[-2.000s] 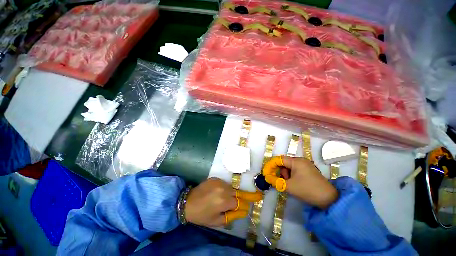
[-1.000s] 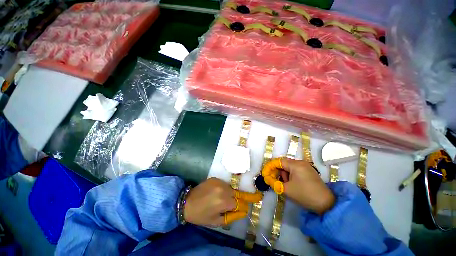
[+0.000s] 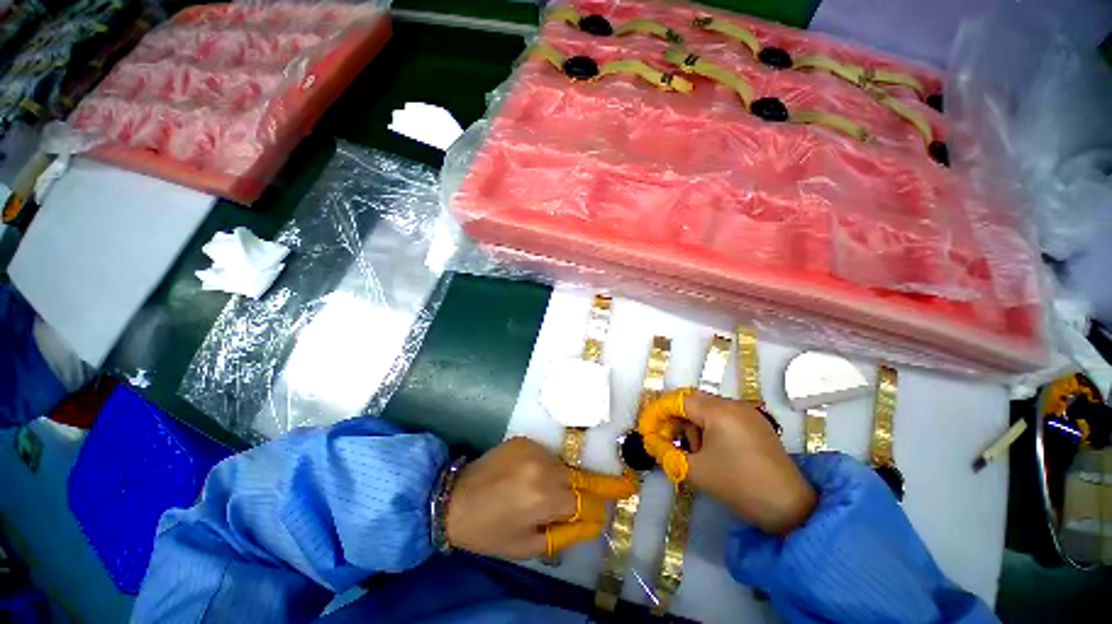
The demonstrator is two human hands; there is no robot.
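Gold wristwatches lie in a row on the white mat (image 3: 951,488). The worked wristwatch (image 3: 635,451) has a dark round face and a gold band running up and down. My left hand (image 3: 518,497), in orange finger cots, has its fingertips on the band just below the face. My right hand (image 3: 738,453), also in orange cots, has thumb and finger curled together at the face's right edge; anything between them is hidden. A thin pale tool (image 3: 646,586) shows below my left fingers; its grip is unclear. White pads (image 3: 577,393) lie across some bands.
A large pink tray (image 3: 732,280) under clear film holds watches at the back. Another pink tray (image 3: 183,104) is far left. Clear film (image 3: 354,305) and crumpled wipes (image 3: 243,262) lie left. A blue container (image 3: 128,488) is lower left. A small stick (image 3: 1000,446) and dish (image 3: 1049,488) are right.
My hands stay at the same watch with only slight finger shifts. At the far left edge, another person's blue sleeve has moved since the earlier frames.
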